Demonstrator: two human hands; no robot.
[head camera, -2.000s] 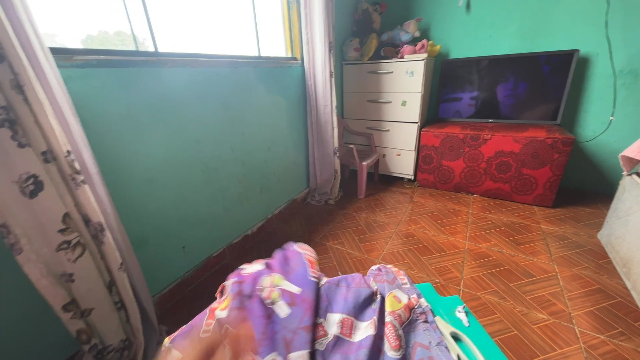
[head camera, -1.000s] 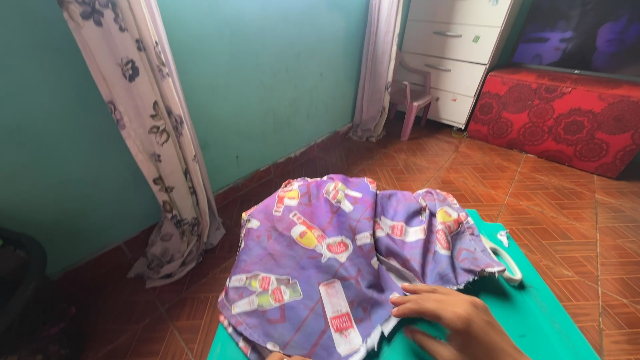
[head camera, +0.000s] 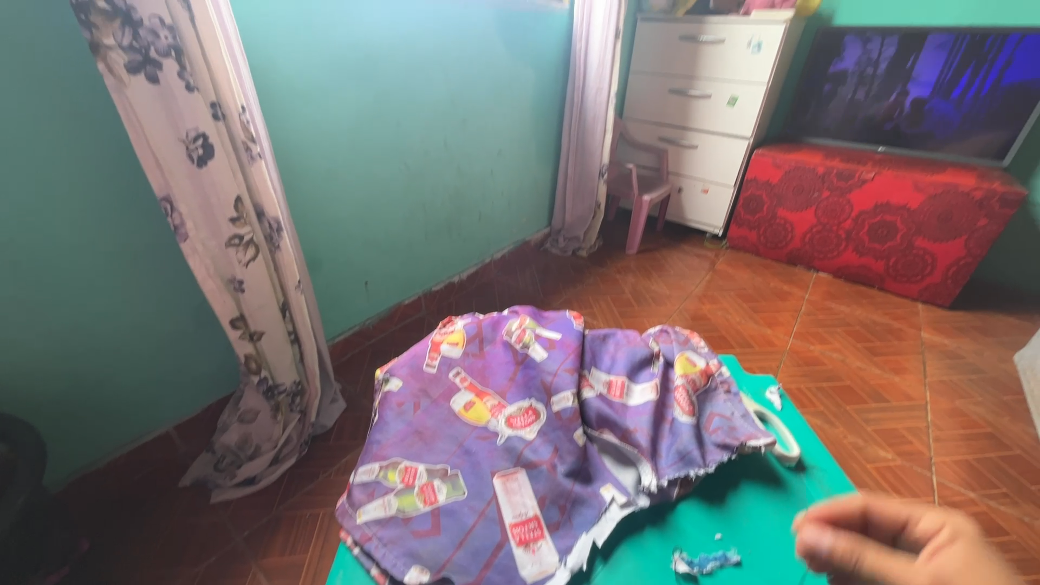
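Observation:
A purple printed fabric piece (head camera: 528, 422) with bottle and glass pictures and frayed edges lies bunched over a green tabletop (head camera: 731, 512). My right hand (head camera: 902, 540) is at the lower right, above the tabletop's edge, its fingers curled toward the thumb and a little blurred; whether something small is between them cannot be told. Near it lies a blue and white fabric scrap (head camera: 705, 561). A white ring-shaped object (head camera: 782, 435), perhaps a tape roll, sits partly under the cloth on the right. A small white scrap (head camera: 774, 396) rests by the far right edge. My left hand is out of view.
Beyond the tabletop are a tiled floor (head camera: 861, 349), a floral curtain (head camera: 236, 244) at left and a pink plastic chair (head camera: 646, 191). Behind stand a white chest of drawers (head camera: 699, 106) and a television (head camera: 918, 89) on a red patterned covered box (head camera: 869, 219). A dark rounded object (head camera: 20, 443) is far left.
My right hand has left the cloth's frayed edge and moved right. The cloth, held up close in the earliest frame, lies spread on the tabletop. A blue and white scrap now shows there.

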